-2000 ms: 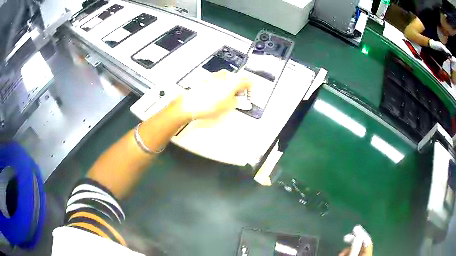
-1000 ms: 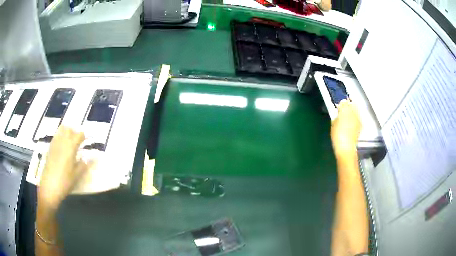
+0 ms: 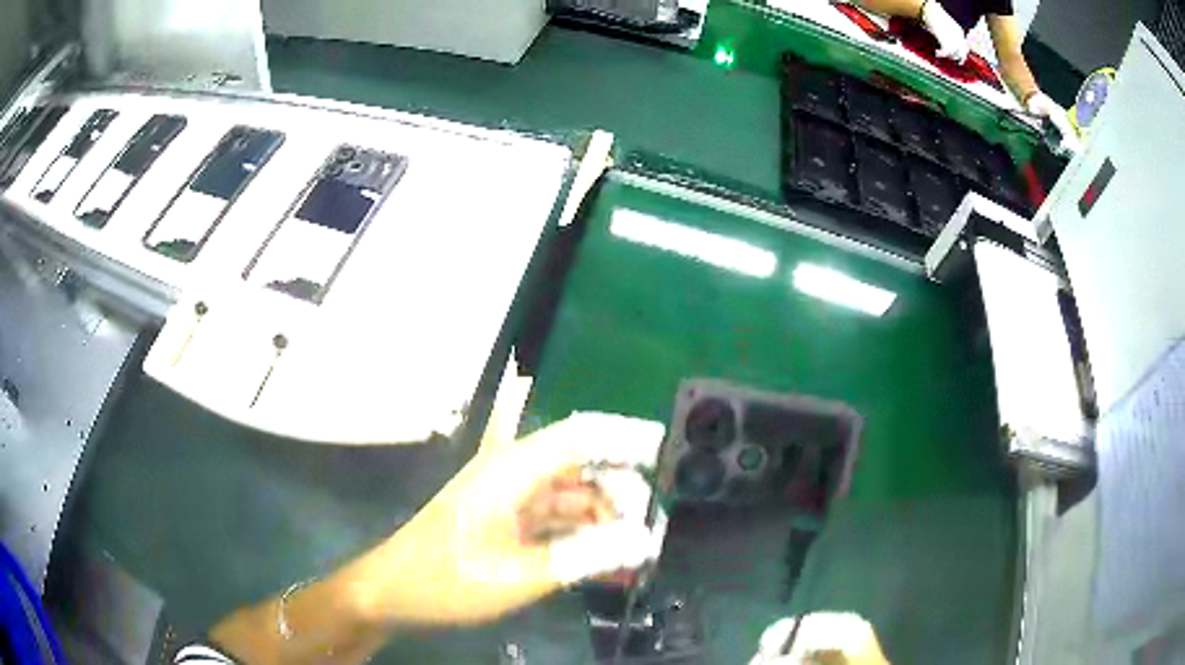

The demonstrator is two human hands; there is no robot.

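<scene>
A dark phone back cover (image 3: 760, 500) with camera rings at its upper left is held up over the green bench. My left hand (image 3: 559, 507), with white finger cots, grips its left edge. My right hand (image 3: 819, 639) is cut off by the bottom edge of the picture, its white-covered fingertips at the cover's lower end; whether it grips the cover is not clear. Below the cover, a clear crinkled piece (image 3: 643, 626) is partly hidden.
A white platform (image 3: 390, 351) at left bears a row of dark phone covers (image 3: 331, 214). A narrow white ledge (image 3: 1033, 351) stands at right beside a grey cabinet. A black pocketed tray (image 3: 884, 150) lies at the far side. Another person's gloved hand (image 3: 945, 29) shows beyond it.
My left hand has moved from the left platform to the bench centre and now holds a cover. My right hand has left the right ledge, where the phone part no longer shows.
</scene>
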